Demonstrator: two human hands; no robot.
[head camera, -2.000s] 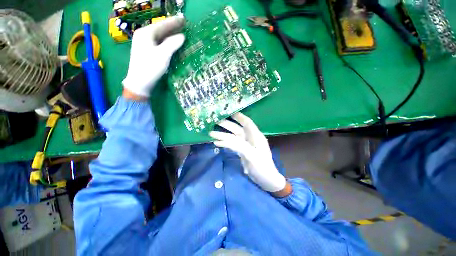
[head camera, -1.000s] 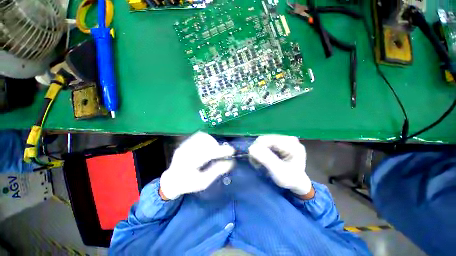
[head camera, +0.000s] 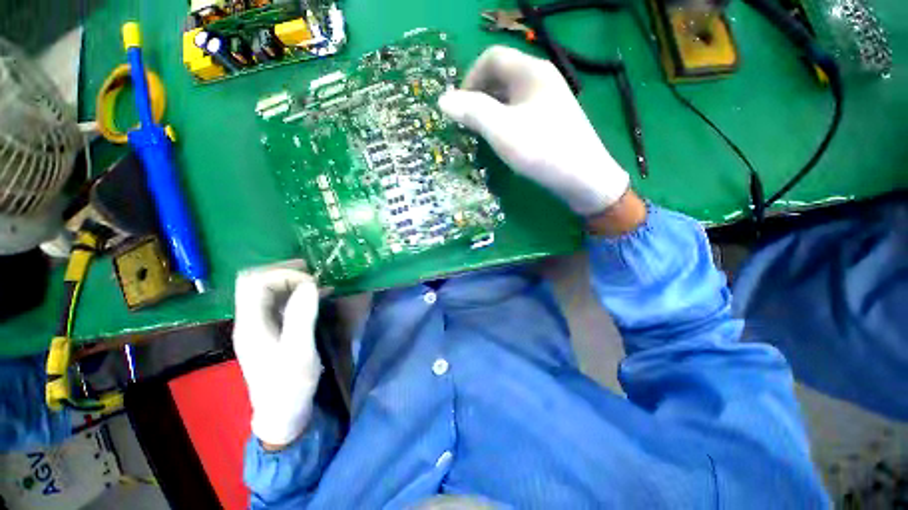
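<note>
The green circuit board (head camera: 343, 169) lies turned on the green mat, pale connectors at its upper left and rows of small dark parts towards its right. My right hand (head camera: 533, 125), in a white glove, has thumb and forefinger together at the board's right edge; whether they pinch the edge or a small part cannot be told. My left hand (head camera: 279, 349), also white-gloved, is at the mat's front edge by the board's lower left corner, fingers bent together. A thin pale sliver shows by its fingertips, too blurred to name.
Blue desoldering pump (head camera: 169, 189), yellow ring (head camera: 108, 105), sponge tray (head camera: 144, 271), yellow-black iron (head camera: 70, 299) and fan (head camera: 35, 149) are at left. A second board (head camera: 264, 40) is behind. Side cutters (head camera: 513, 22), a dark slim tool (head camera: 632, 125) and another sponge stand (head camera: 697, 45) are at right.
The board has been turned so its connectors moved from upper right to upper left. My hands, together over my lap one second ago, have parted, the right up to the board, the left leftwards.
</note>
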